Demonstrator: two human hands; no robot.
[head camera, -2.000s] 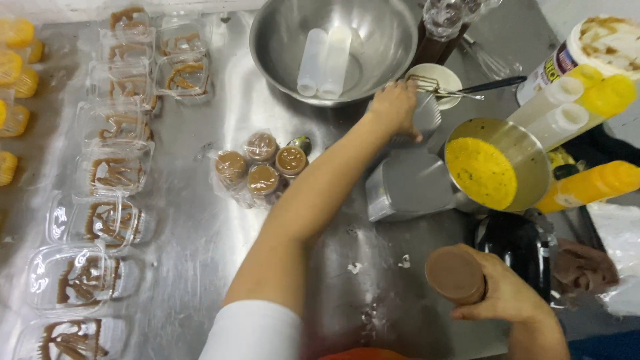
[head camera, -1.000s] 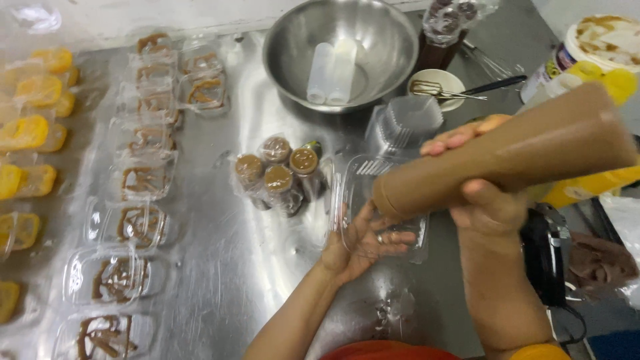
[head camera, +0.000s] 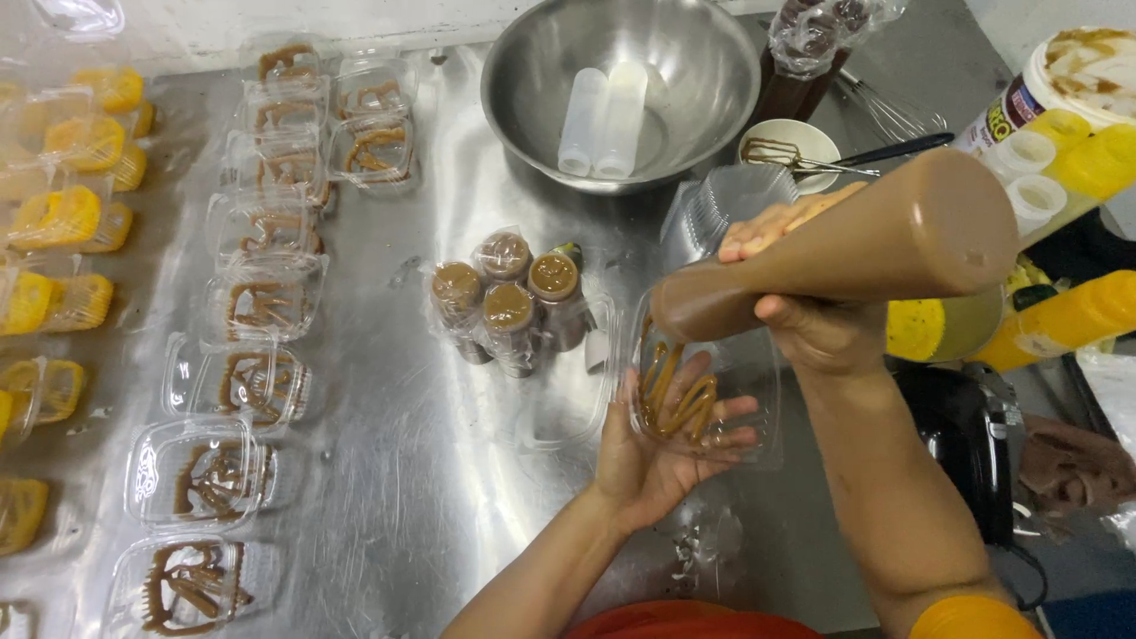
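My left hand (head camera: 661, 461) supports a clear plastic clamshell container (head camera: 710, 404) from below, its lid folded out to the left. Brown sauce lies in zigzag lines on the container's base. Tilted over it is a squeeze bottle of brown sauce (head camera: 852, 240), gripped by my right hand (head camera: 812, 311); the bottle's tip is hidden. Behind the bottle stands a stack of clear containers (head camera: 719, 209). Left of my hands, several plastic-wrapped bottles of brown sauce (head camera: 508, 306) stand together.
A steel bowl (head camera: 524, 115) holds two empty squeeze bottles. Sauced containers (head camera: 266, 302) line the left, beside containers with yellow contents (head camera: 67, 217). At right are a small bowl (head camera: 821, 142), a whisk (head camera: 887, 106), a tub (head camera: 1021, 106), a yellow-sauce bottle (head camera: 1065, 319) and a black appliance (head camera: 963, 444).
Two seconds ago my left hand was at the container stack; it now holds a container. My right hand has brought the bottle over it, and sauce lines now show on the base.
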